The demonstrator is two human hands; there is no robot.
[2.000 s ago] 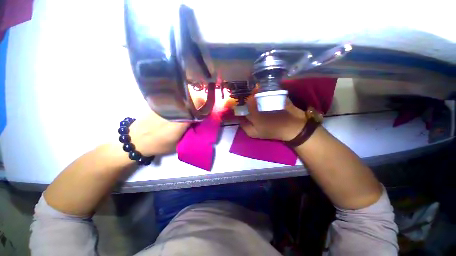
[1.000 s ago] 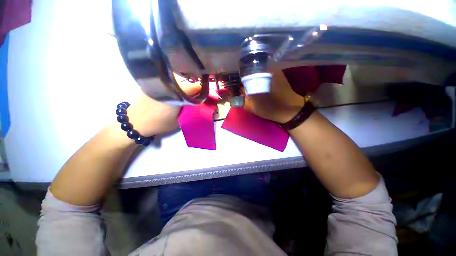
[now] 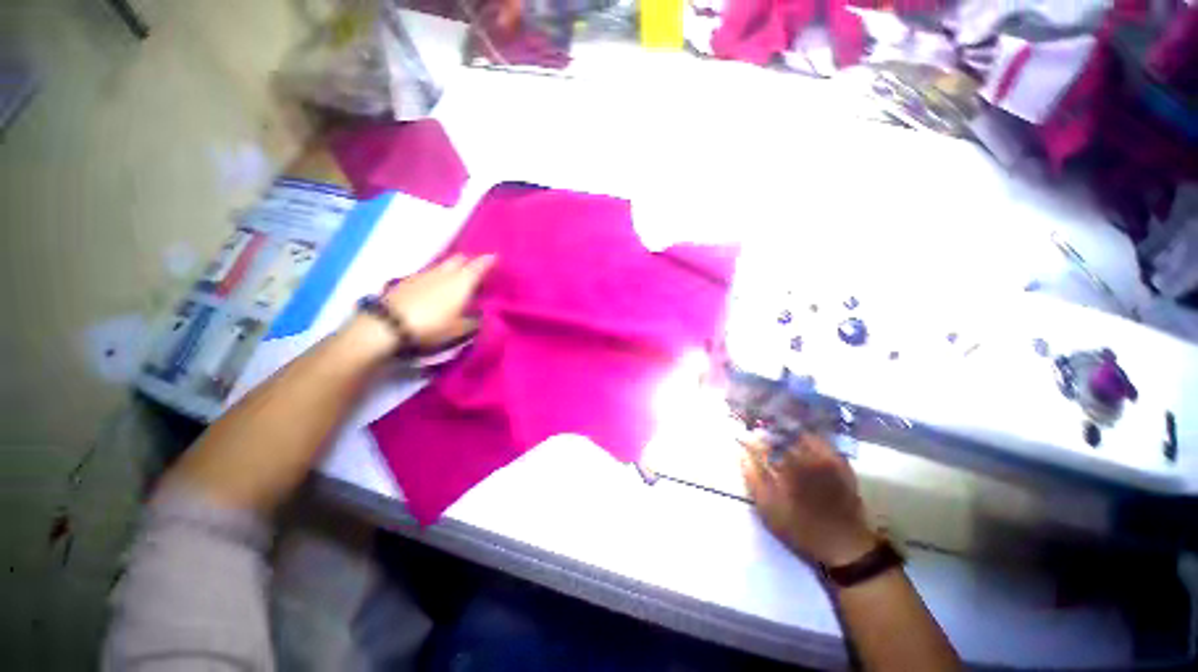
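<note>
A magenta garment panel (image 3: 591,328) lies spread with folds on the white table, left of the sewing machine's needle area (image 3: 788,410). My left hand (image 3: 444,305) lies on the panel's left edge, fingers extended; whether it grips the cloth cannot be told. My right hand (image 3: 804,492) is by the needle area at the panel's right, blurred, with its fingertips partly hidden against the machine parts; whether it holds anything cannot be told. The sewing machine (image 3: 946,355) is white and stands at the right.
A smaller magenta piece (image 3: 401,160) lies at the table's upper left, near a blue strip (image 3: 329,263) and a printed sheet (image 3: 237,295). Scissors-like metal (image 3: 1084,269) shows behind the machine. Magenta and pale fabric heaps (image 3: 1051,85) lie at the back right.
The view has swung left and back from the machine head. The magenta cloth now lies spread out left of the needle. My left hand has moved away from the needle area; my right remains near it.
</note>
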